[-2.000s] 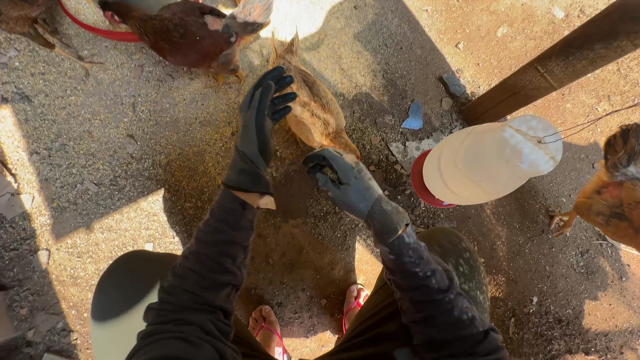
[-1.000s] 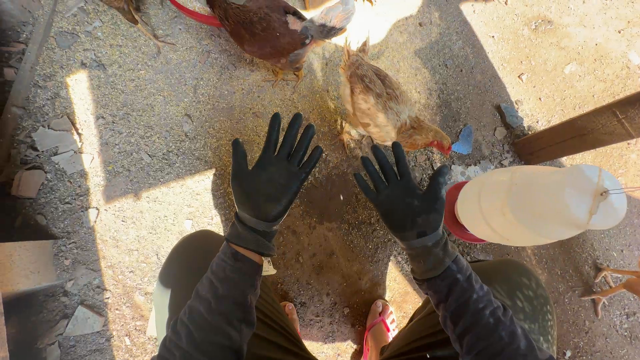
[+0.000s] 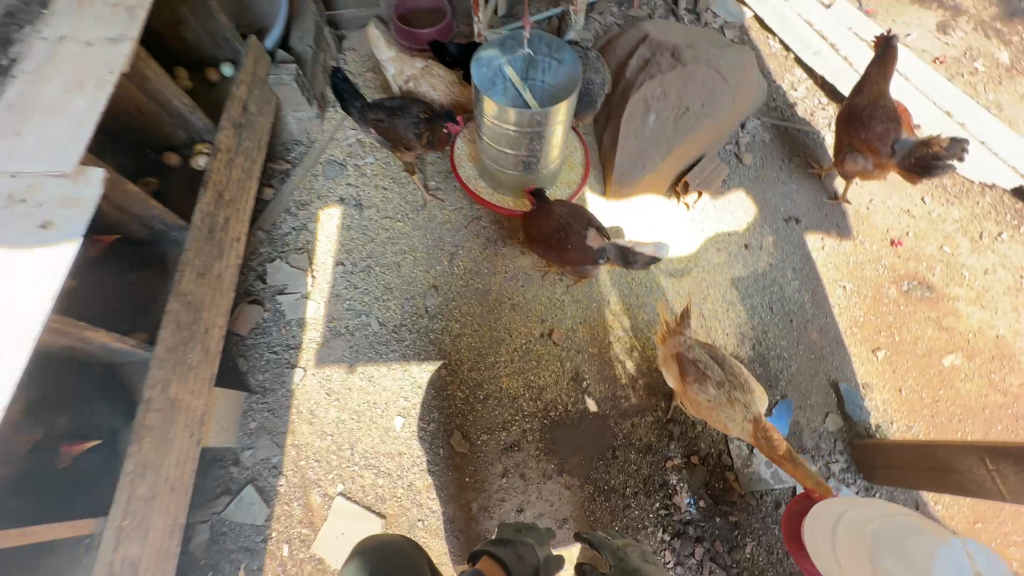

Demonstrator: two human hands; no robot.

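Both of my hands wear dark gloves and are low at the bottom edge, partly cut off. My left hand (image 3: 520, 550) and my right hand (image 3: 616, 554) are side by side, a small gap between them; their finger positions are unclear. A tan hen (image 3: 712, 380) bends toward the red base of a white plastic poultry drinker (image 3: 888, 532), right of my hands. Farther forward, a galvanized metal hanging feeder (image 3: 524, 120) is set over a red-rimmed tray (image 3: 488, 202) of feed. A reddish-brown hen (image 3: 564, 236) and a black hen (image 3: 408, 124) are at the tray.
A wooden plank (image 3: 192, 320) edges nest compartments on the left, with eggs (image 3: 172, 159) inside. A large rock (image 3: 680, 100) sits behind the feeder's right side. A brown hen (image 3: 872, 128) stands at upper right near white boards (image 3: 920, 88). A wooden post (image 3: 940, 468) is at lower right.
The view has tilted up strongly. My hands, earlier spread with palms showing, are now low at the bottom edge. The tan hen's head has moved to the drinker's base.
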